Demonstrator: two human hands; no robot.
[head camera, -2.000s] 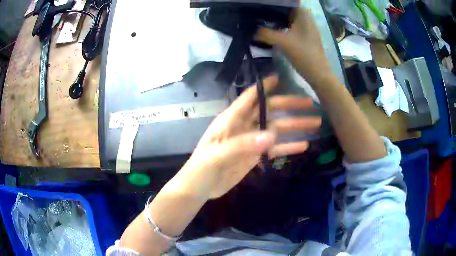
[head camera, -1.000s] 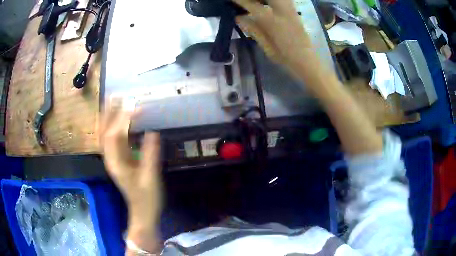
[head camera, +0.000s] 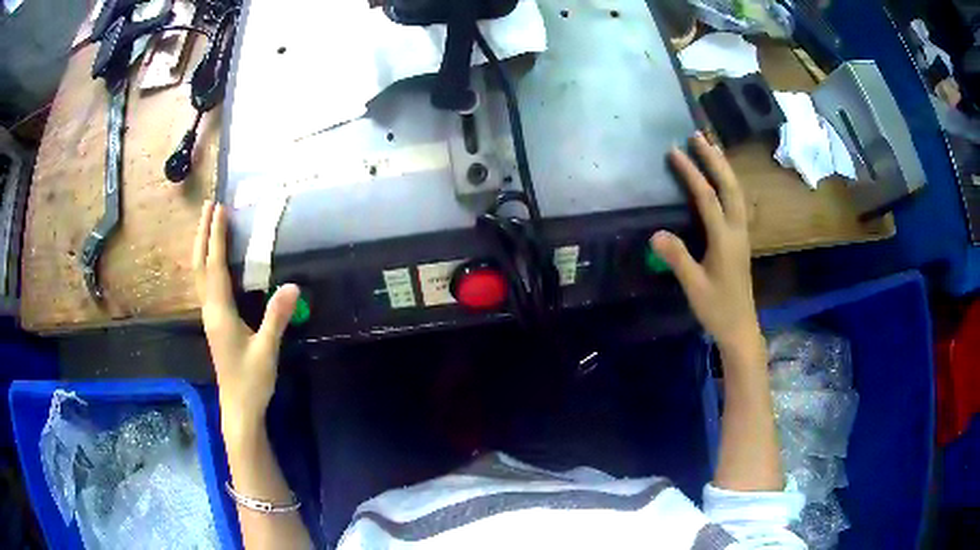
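Note:
My left hand (head camera: 242, 333) is at the left end of the black front panel, its thumb on the left green button (head camera: 300, 310) and its fingers along the plate's edge. My right hand (head camera: 718, 252) is at the right end, its thumb at the right green button (head camera: 654, 256). Neither hand holds anything. The black device housing (head camera: 451, 9) is at the top edge of the view, partly cut off, with its flat black arm (head camera: 456, 64) reaching to the silver bracket (head camera: 470, 150). Its black cable (head camera: 520, 140) runs down to a bundled loop over the panel beside the red button (head camera: 480, 287).
The grey metal plate (head camera: 602, 129) lies ahead. A wrench (head camera: 112, 172) and a corded plug (head camera: 178, 163) lie on the wooden bench at left. A black block (head camera: 741, 110) and grey metal piece (head camera: 876, 129) are at right. Blue bins (head camera: 199, 430) with bagged items stand on both sides.
My right hand has let go of the device and moved down to the right green button. My left hand has moved from the cable to the left button. The view has shifted slightly.

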